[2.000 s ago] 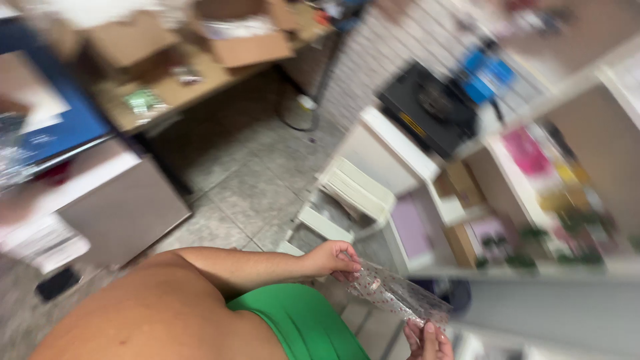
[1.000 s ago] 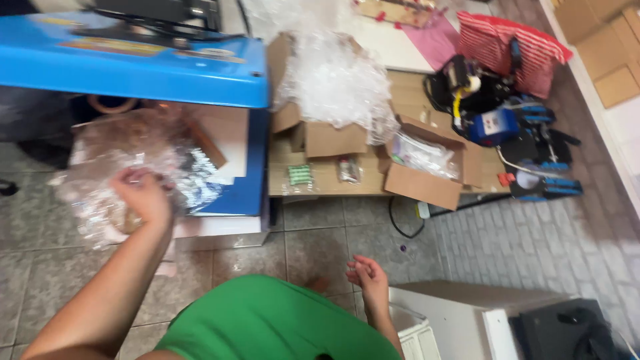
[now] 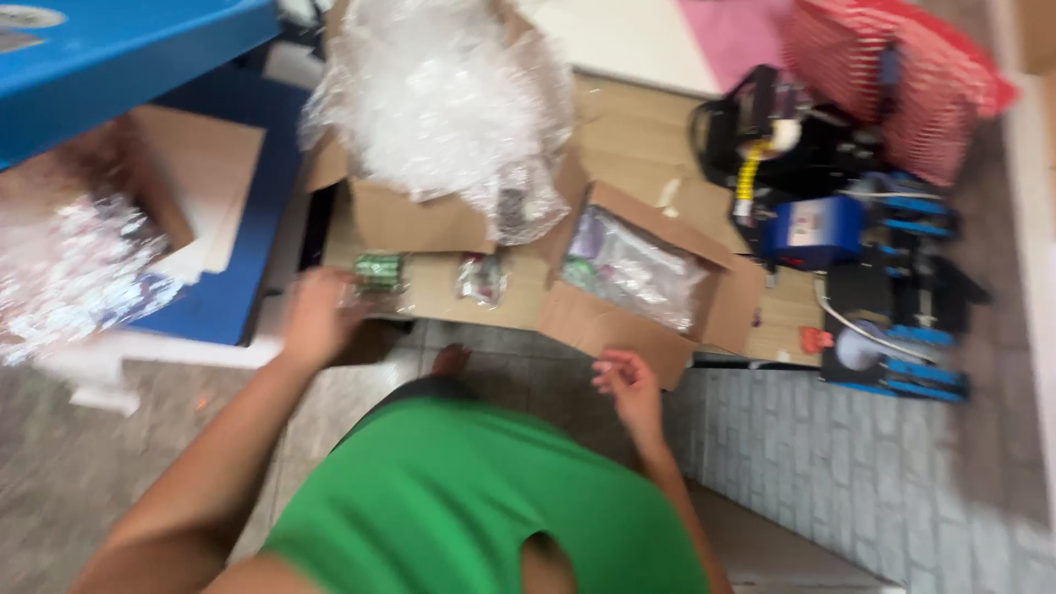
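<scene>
My left hand [image 3: 318, 318], blurred, is at the table's front edge beside a small clear packet of green items [image 3: 379, 273]; whether it touches the packet I cannot tell. My right hand [image 3: 629, 384] hangs in front of an open cardboard box [image 3: 615, 323] with its fingers loosely curled and nothing in them. Clear plastic bags [image 3: 639, 264] fill that box. Between the hands, a second small clear packet [image 3: 482, 279] with reddish contents lies on the table. Behind the packets stands a larger cardboard box [image 3: 421, 224] heaped with clear plastic bags [image 3: 450, 107].
At the left, crumpled clear plastic [image 3: 91, 272] lies by a blue board [image 3: 239, 272], under a blue machine edge [image 3: 132, 74]. To the right are a black bag [image 3: 709, 136], a blue box [image 3: 818, 233], black-and-blue equipment [image 3: 916, 289] and a red striped bag [image 3: 924, 91]. A brick-pattern wall surface [image 3: 825, 445] is below.
My left hand has moved right, from the crumpled plastic to the green packet. The clear patterned packet held between both hands two seconds ago is no longer in them. The view has turned strongly.
</scene>
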